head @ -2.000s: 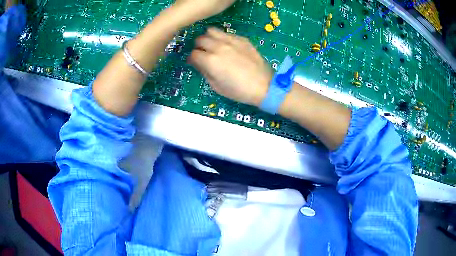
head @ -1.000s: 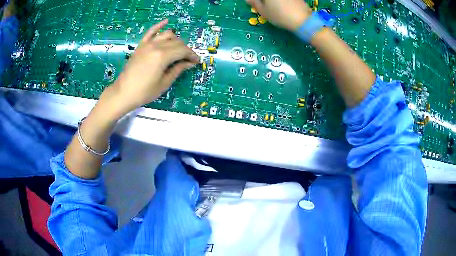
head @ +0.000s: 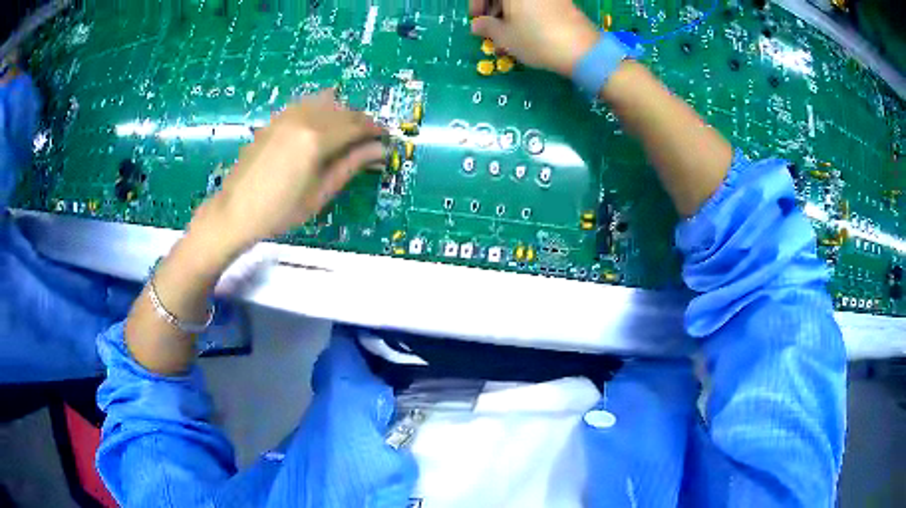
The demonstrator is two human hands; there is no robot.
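Observation:
A large green printed circuit board point(head: 328, 208) spans the bench. My left hand point(head: 298, 164) is over its left-middle part, blurred, fingers bent toward small yellow components point(head: 409, 124); whether it holds anything is hidden. My right hand point(head: 536, 32), with a light blue wrist strap point(head: 601, 62), is at the top edge beside several yellow disc components point(head: 487, 66) on the board. Its fingertips are close together near the discs; I cannot tell whether they hold a part.
The white bench edge point(head: 447, 303) runs between the board and my body. A blue sleeve point(head: 15, 129) of another person is at the far left. A thin blue cord point(head: 676, 32) runs from my right wrist strap over the board.
Since two seconds ago my left hand has moved left and toward me, and my right hand has moved up to the yellow discs. In the last second, both hands moved only slightly.

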